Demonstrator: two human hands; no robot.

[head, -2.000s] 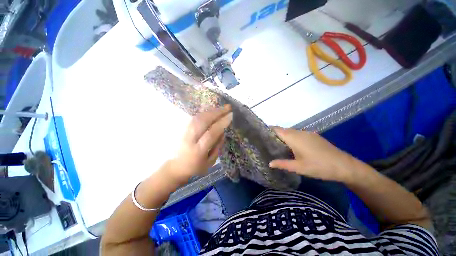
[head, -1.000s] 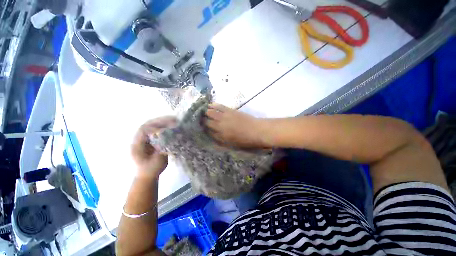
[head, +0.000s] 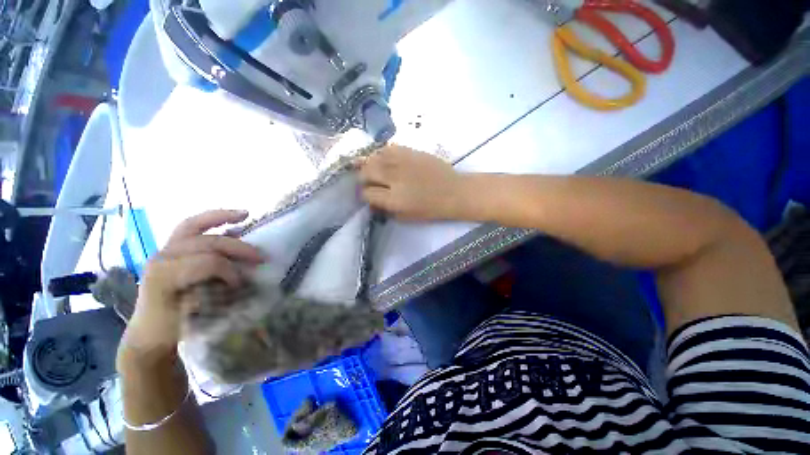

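Note:
A speckled grey-brown knit piece [head: 284, 333] is spread between my hands, its pale inner side showing in the middle. Its lower left part is blurred and hangs at the table's front edge. My left hand [head: 191, 275] grips the piece at the left. My right hand [head: 404, 184] holds its upper edge just below the presser foot [head: 377, 123] of the white sewing machine head [head: 240, 53]. The fabric edge runs from the foot down to my left hand. The needle cannot be made out.
Scissors with orange-yellow and red handles [head: 599, 82] lie right of the machine. A dark item [head: 755, 27] is beyond them. A blue crate [head: 324, 400] with knit pieces [head: 320, 427] is below the grey ruler-marked table edge [head: 622, 164]. A grey motor-like unit [head: 67, 351] is at lower left.
My left hand has moved left and down, pulling the piece wide so its pale inner side shows. My right hand stays by the presser foot. Earlier, the piece lay folded below the foot.

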